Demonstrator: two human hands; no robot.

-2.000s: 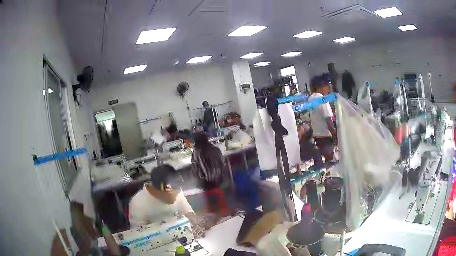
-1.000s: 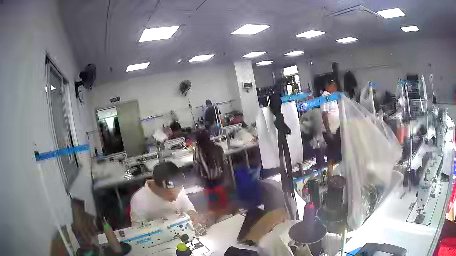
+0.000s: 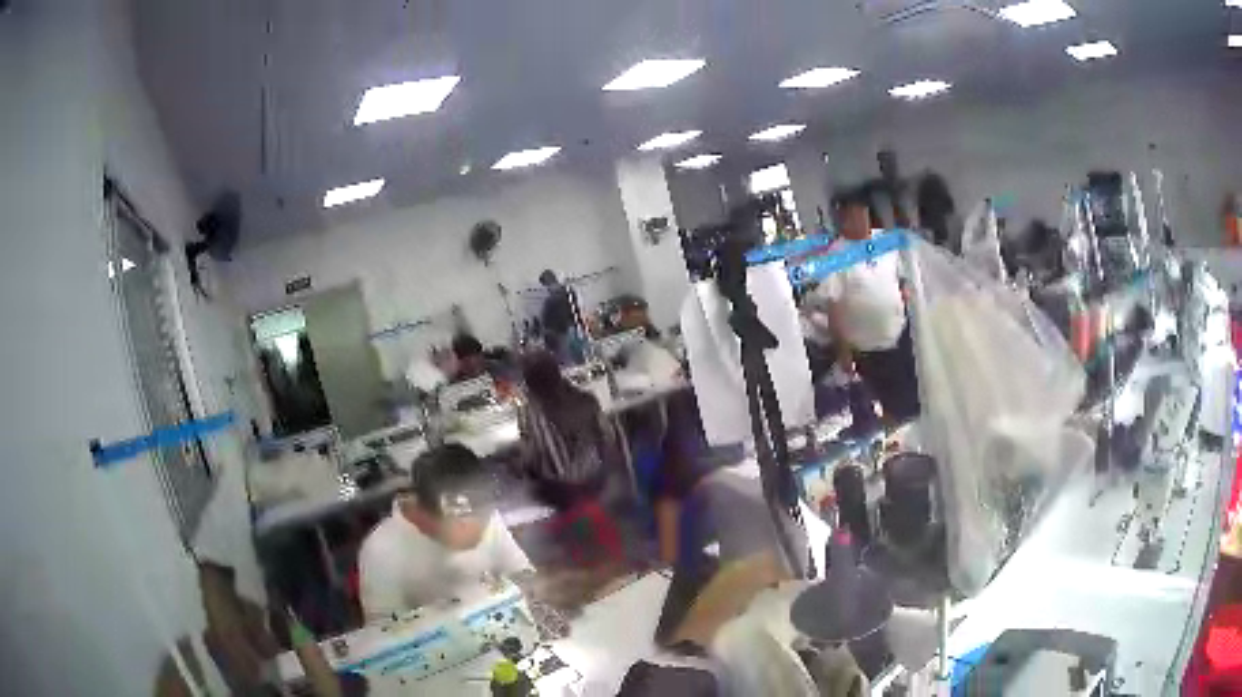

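Note:
Neither of my hands can be made out. Nearest in front is a thread stand with a blue-marked crossbar (image 3: 851, 259). A large clear plastic bag (image 3: 994, 422) hangs from it. Below are dark thread cones (image 3: 910, 501) and a dark round disc (image 3: 840, 606) with a slim cone on it. A yellow-green cap (image 3: 508, 677) shows at the bottom edge. A white sewing machine head (image 3: 422, 645) with a blue stripe lies at lower left. Brown and greenish shapes beside it are blurred; I cannot tell what they are.
A seated person in white (image 3: 443, 552) is behind the machine head. Another person in white (image 3: 868, 306) stands beyond the stand. A white table (image 3: 1090, 606) with machines runs along the right. A dark strap (image 3: 763, 395) hangs at centre. Pale and brown material (image 3: 742, 599) lies below it.
The view has shifted slightly, so most things sit a little further left. The standing person beyond the stand has moved left since one second ago. The blue-clad figure near the centre has changed posture.

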